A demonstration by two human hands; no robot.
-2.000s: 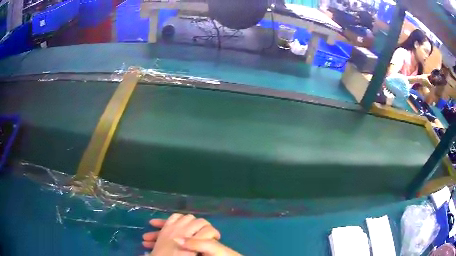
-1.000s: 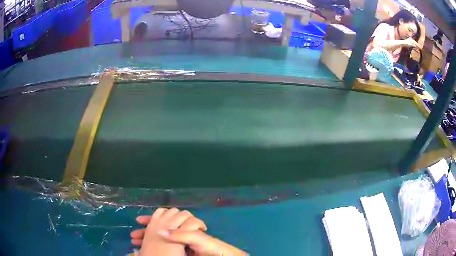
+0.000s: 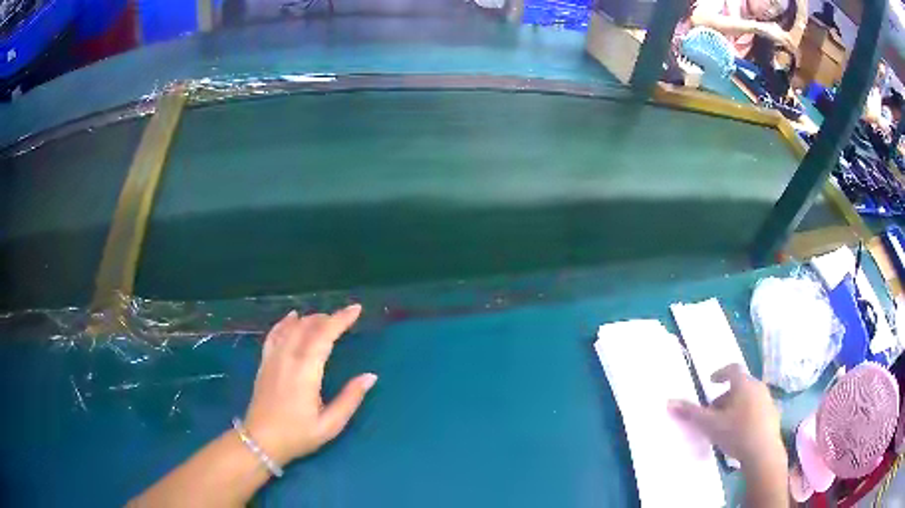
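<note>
Two flat white stacks lie on the teal-green bench top [image 3: 466, 417] at the right: a wider white stack [image 3: 645, 387] and a narrower white stack [image 3: 707, 332]. My right hand [image 3: 739, 422] is over both, its thumb at the wider stack and its fingers over the narrower one; whether it grips a sheet cannot be told. My left hand [image 3: 303, 387], with a bracelet at the wrist, is open and empty above the bench, left of centre.
A dark green conveyor [image 3: 397, 198] runs beyond the bench, crossed by yellow-brown tape [image 3: 144, 198]. Wrinkled clear tape [image 3: 129, 322] lines its edge. A clear plastic bag [image 3: 794, 332] and pink fan [image 3: 858, 422] are at right. A person [image 3: 739, 25] sits far right behind a post [image 3: 824, 139].
My hands were clasped together at the bottom centre. They have parted: the right went to the white stacks, the left opened and moved slightly up and left. The view has tilted down and right.
</note>
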